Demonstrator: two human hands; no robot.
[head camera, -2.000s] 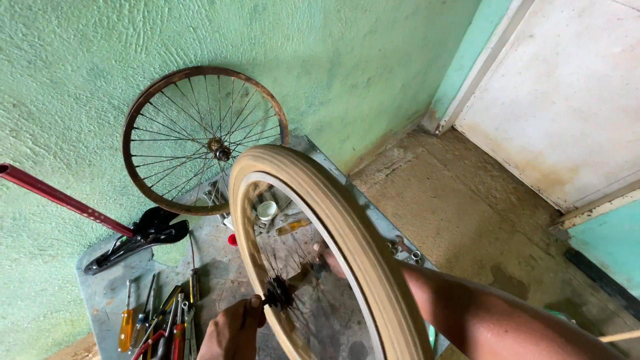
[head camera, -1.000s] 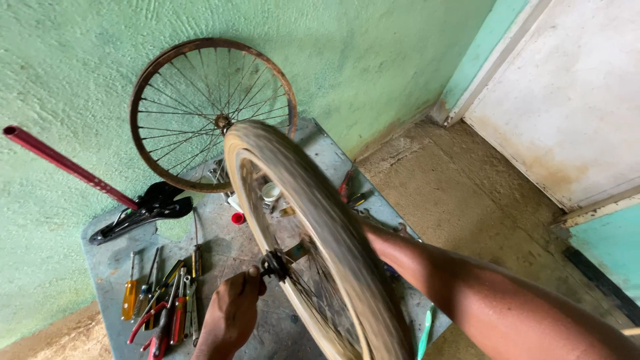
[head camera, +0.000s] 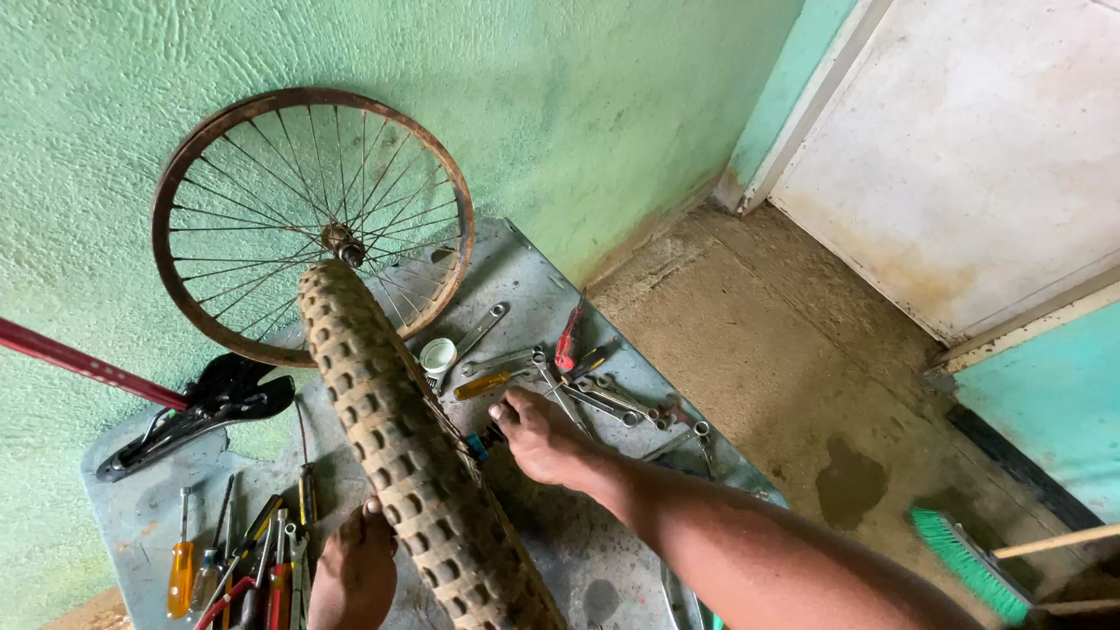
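Observation:
A bicycle wheel with a muddy knobby tyre (head camera: 402, 464) stands upright, edge-on to me, above the metal table (head camera: 569, 542). At its right side my right hand (head camera: 534, 433) has its fingers at the end of the axle, beside a blue part (head camera: 477, 447) near the hub. My left hand (head camera: 357, 560) is on the other side of the wheel, its fingers close against the tyre and its grip partly hidden. Behind, a rusty bare rim with spokes (head camera: 166, 210) leans on the green wall.
Screwdrivers (head camera: 181, 569) and other tools lie at the left. Combination wrenches (head camera: 612, 402), a red-handled screwdriver (head camera: 569, 341) and a white cup (head camera: 437, 357) are at the right. A black saddle (head camera: 219, 402) on a red post rests by the wall. A green broom (head camera: 971, 569) is on the floor.
The wheel has turned from an oblique view, with its rim and spokes showing, to nearly edge-on. Its tyre looked blurred one second ago and now shows clear knobs. My right hand has come into view.

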